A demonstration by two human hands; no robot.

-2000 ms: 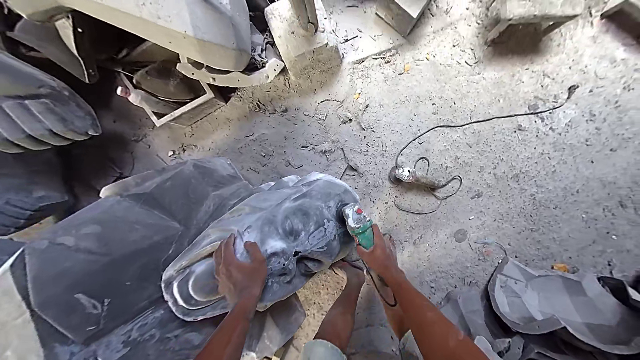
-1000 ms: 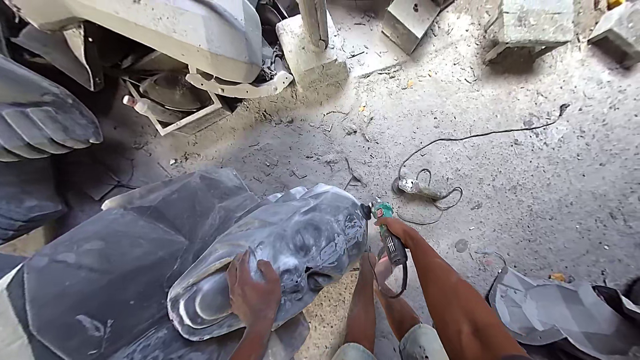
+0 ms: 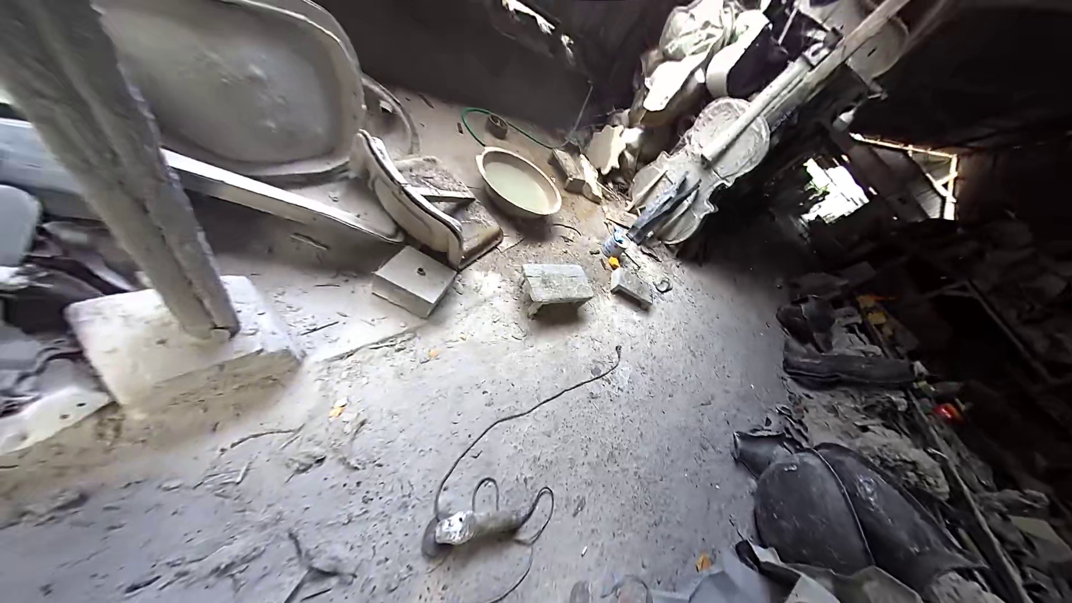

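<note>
Neither of my hands shows in the view at this moment, and the green power tool and the grey moulded piece are out of sight too. On the dusty floor near the bottom lies an angle grinder (image 3: 477, 527) with a silvery head and a dark disc. Its black cord (image 3: 521, 414) loops beside the body and runs up and to the right across the floor. Farther off stands a small, low wooden stool (image 3: 557, 283), with a pale block (image 3: 414, 280) to its left and a smaller block (image 3: 631, 286) to its right.
A post (image 3: 159, 193) rises from a pale base (image 3: 180, 335) at the left. Beyond the stool are a round basin (image 3: 519, 182) of cloudy liquid and a large pale moulded shell (image 3: 243, 84). Dark moulded pieces (image 3: 812, 502) lie at the lower right, beside heaped debris.
The view has swung up and away from my hands, which earlier held the green power tool and rested on the grey moulded piece. The angle grinder on the floor has not plainly moved.
</note>
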